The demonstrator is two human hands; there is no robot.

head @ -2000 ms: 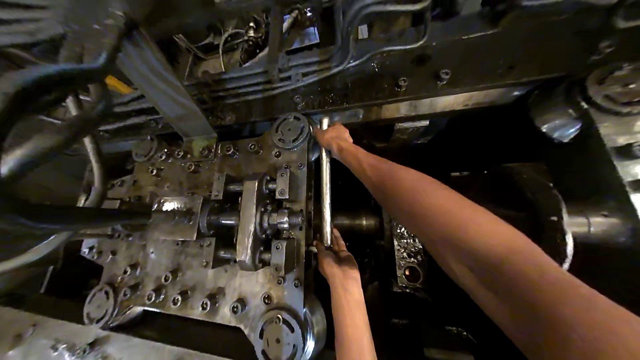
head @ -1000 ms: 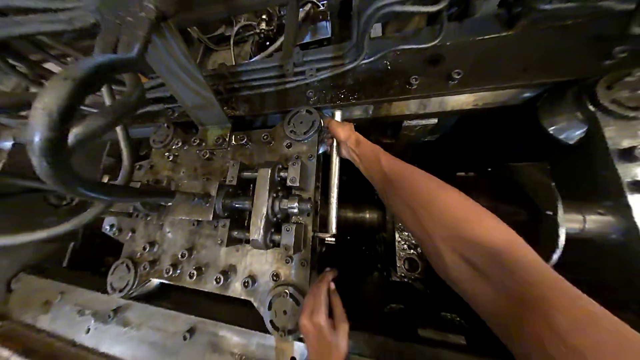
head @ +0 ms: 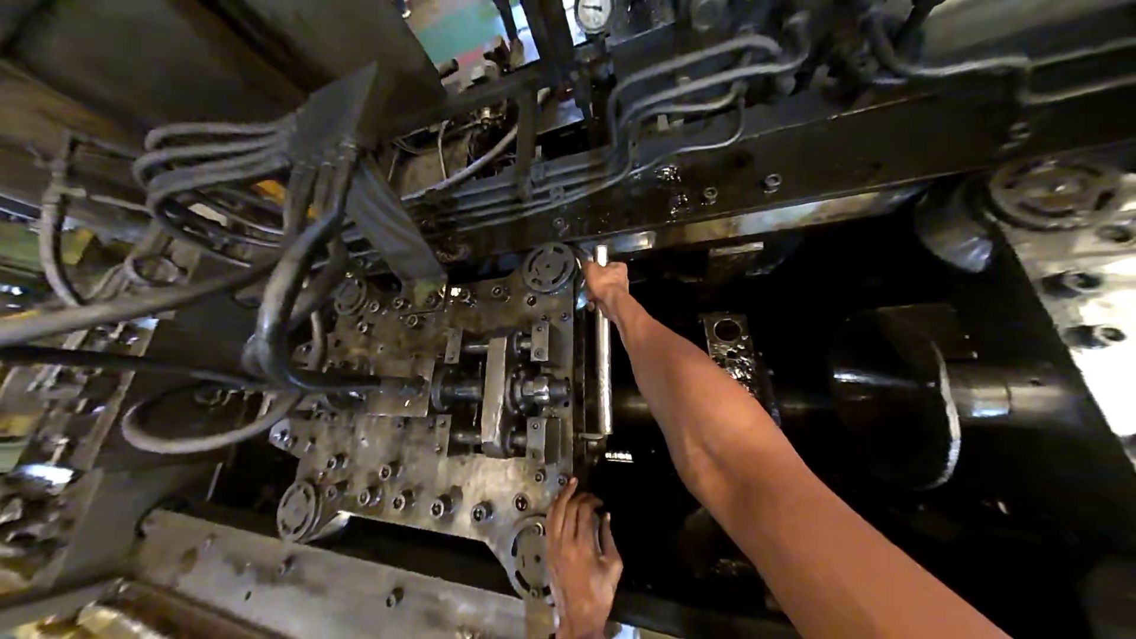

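Note:
A bright metal bar [head: 604, 373] stands lengthwise along the right edge of a greasy steel machine plate [head: 373, 444]. Near the bar's upper end, my right hand [head: 607, 282] is closed around it, its fingertips partly hidden beside the plate's round upper corner disc [head: 549, 268]. My left hand [head: 583, 550] rests against the plate's lower right corner, next to another round disc [head: 531, 557]; its fingers are extended and it holds nothing. At the middle of the plate sits a bolted rod-and-crossbar assembly [head: 497, 395].
Thick black hoses [head: 284, 311] loop over the left side. Metal pipes [head: 692, 80] run along the dark upper beam. To the right lie a dark gap, a shiny shaft [head: 994, 392] and another bolted plate [head: 1092, 266]. A steel rail [head: 337, 577] crosses the lower left.
My left hand has left the bar's lower end and moved down to the plate's lower right corner. My right hand stays at the bar's upper end. The view has shifted.

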